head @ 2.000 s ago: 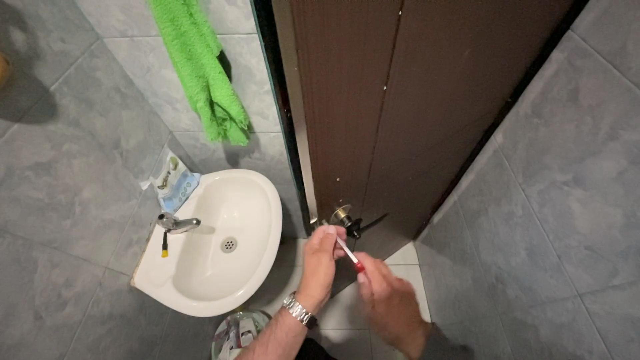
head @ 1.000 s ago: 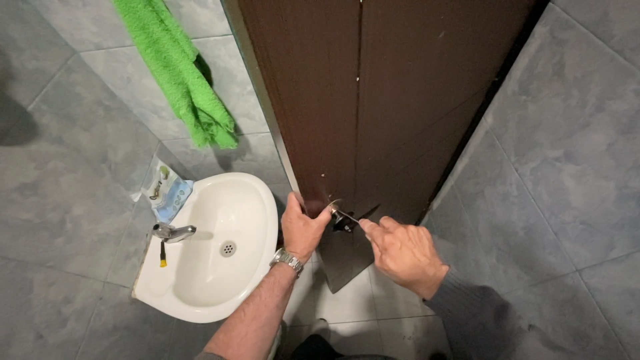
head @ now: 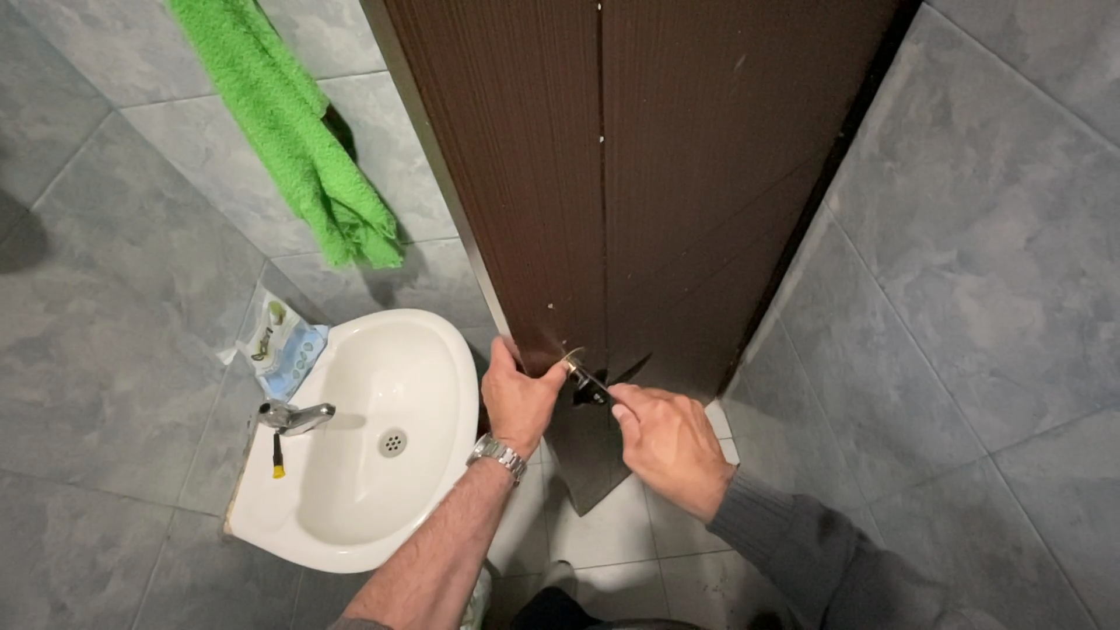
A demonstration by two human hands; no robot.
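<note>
A dark brown door (head: 682,175) stands ahead, with a round metal and black door knob assembly (head: 584,381) low on it. My left hand (head: 522,394), with a metal watch at the wrist, touches the assembly's rim with its thumb while its fingers lie at the door's edge. In my right hand (head: 674,446) is a screwdriver (head: 598,381); its thin shaft reaches left to the assembly, and my fingers hide its handle. Behind the assembly a dark pointed shape, perhaps its shadow, lies across the door.
A white washbasin (head: 385,542) with a chrome tap (head: 297,416) stands at the left. On its rim are a wipes packet (head: 284,350) and a small yellow-and-black screwdriver (head: 278,457). A green towel (head: 297,157) hangs above. Grey tiled walls (head: 989,227) flank the door.
My left hand has gone from beside the screwdriver's tip to the door's edge and the knob assembly. The screwdriver's shaft is now against the assembly, its red handle covered by my right hand.
</note>
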